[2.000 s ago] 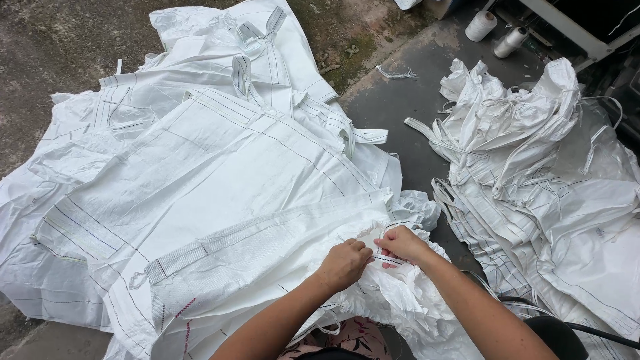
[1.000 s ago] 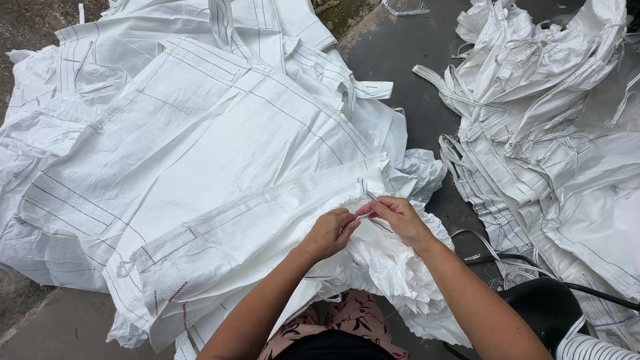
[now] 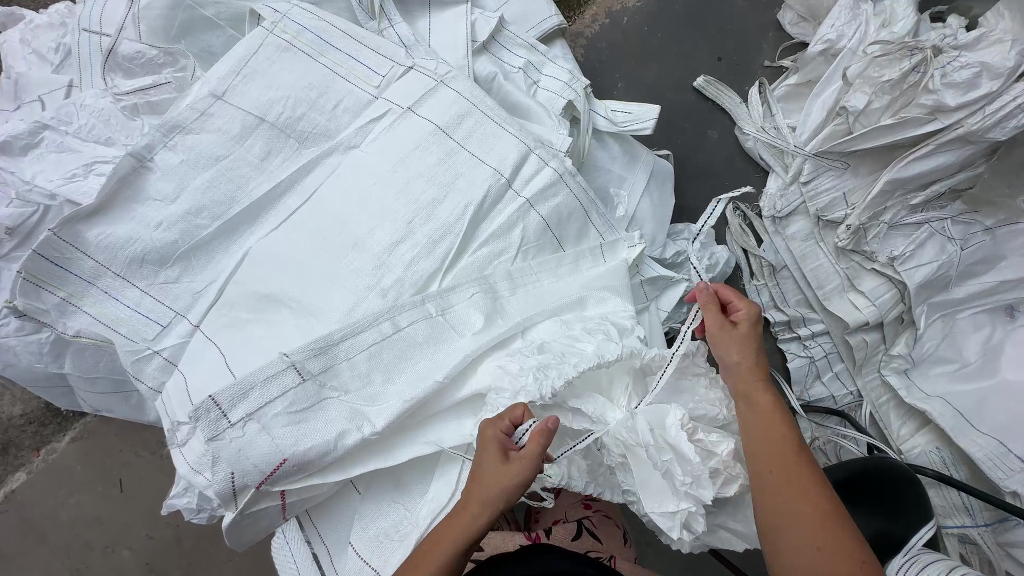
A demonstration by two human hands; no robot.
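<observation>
A white woven fabric strap with a black dashed line passes around the gathered, crumpled neck of a white woven plastic bag. My left hand is closed on one part of the strap, below and left of the gathers. Pinched between the thumb and fingers of my right hand is the other part, whose frayed end sticks up past the fingers. A large white woven sheet with dark stitched lines spreads out to the left, its hemmed edge folded near my hands.
Another heap of white woven bags with loose straps lies on the right. Beside my right forearm are a round black object and a black cable. Dark grey floor shows between the heaps.
My hands were close together at the bag's neck; now they are apart, the right one up and right, the left one lower, with the strap stretched between them. The view has moved closer.
</observation>
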